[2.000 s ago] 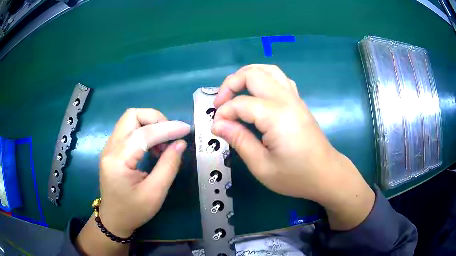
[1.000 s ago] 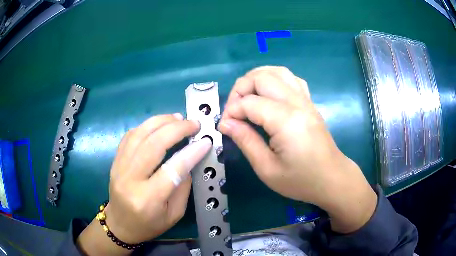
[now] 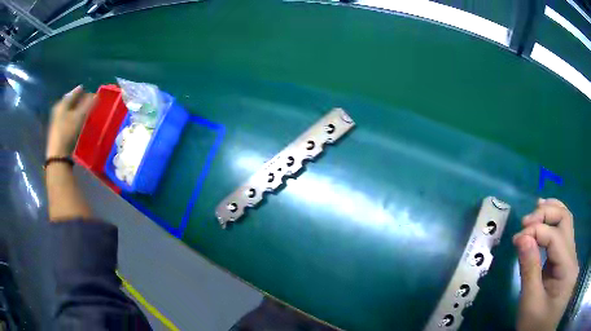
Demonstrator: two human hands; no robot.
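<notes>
One grey multi-hole metal bar (image 3: 461,278) lies at the lower right, its lower end cut off by the frame edge. A second multi-hole bar (image 3: 280,169) lies diagonally in the middle. Small shiny bits show in their dark holes. My right hand (image 3: 547,249) is just right of the first bar, not touching it, with fingertips bunched; whether it holds something small cannot be told. My left hand (image 3: 70,123) is blurred at the left edge of the red parts bin (image 3: 97,132); its fingertips are unclear. The blue parts bin (image 3: 167,145) beside it holds whitish pieces (image 3: 133,153).
A crumpled clear plastic bag (image 3: 139,97) sits in the blue bin's far end. Blue marking tape (image 3: 202,174) outlines an area beside the bins, with another tape corner (image 3: 551,178) at right. The green bench top (image 3: 363,271) has pale rails (image 3: 440,16) beyond it.
The view has swung left, bringing the bins in and leaving the clear trays out. My left hand has left the nearer bar and moved far left to the red bin. My right hand remains beside the bar.
</notes>
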